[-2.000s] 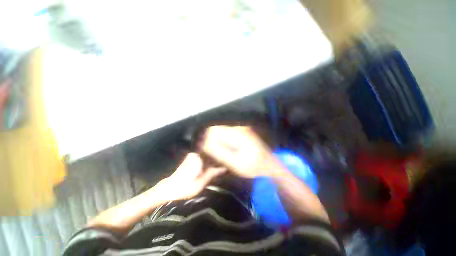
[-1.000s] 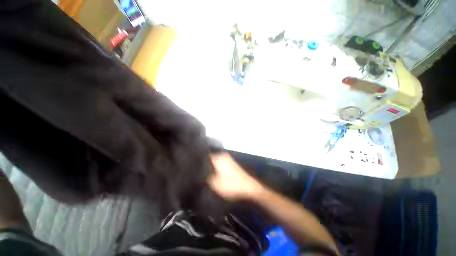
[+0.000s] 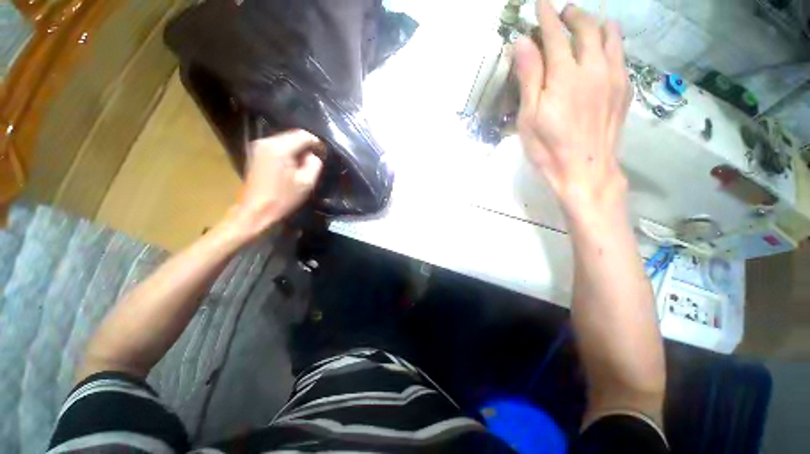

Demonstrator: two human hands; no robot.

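A dark, glossy leather garment (image 3: 302,53) lies bunched over the left part of the white table and the tan board. My left hand (image 3: 282,173) is closed on its near edge, with the thumb and curled fingers visible. My right hand (image 3: 573,97) is raised in front of the sewing machine's head, palm down, fingers apart and holding nothing visible. It hides part of the cream-white sewing machine (image 3: 684,168). The needle area cannot be made out clearly.
Blue-handled snips (image 3: 658,259) and a white tray of small items (image 3: 693,306) lie at the table's right. A tan board (image 3: 160,177) and grey quilted cloth (image 3: 53,293) are at left. A blue plastic bowl or stool (image 3: 524,427) and a dark blue crate (image 3: 737,399) are below.
The garment has moved from across the left side onto the table and lies further up. My right hand has left it and risen toward the machine. My left hand has come into view, gripping the garment.
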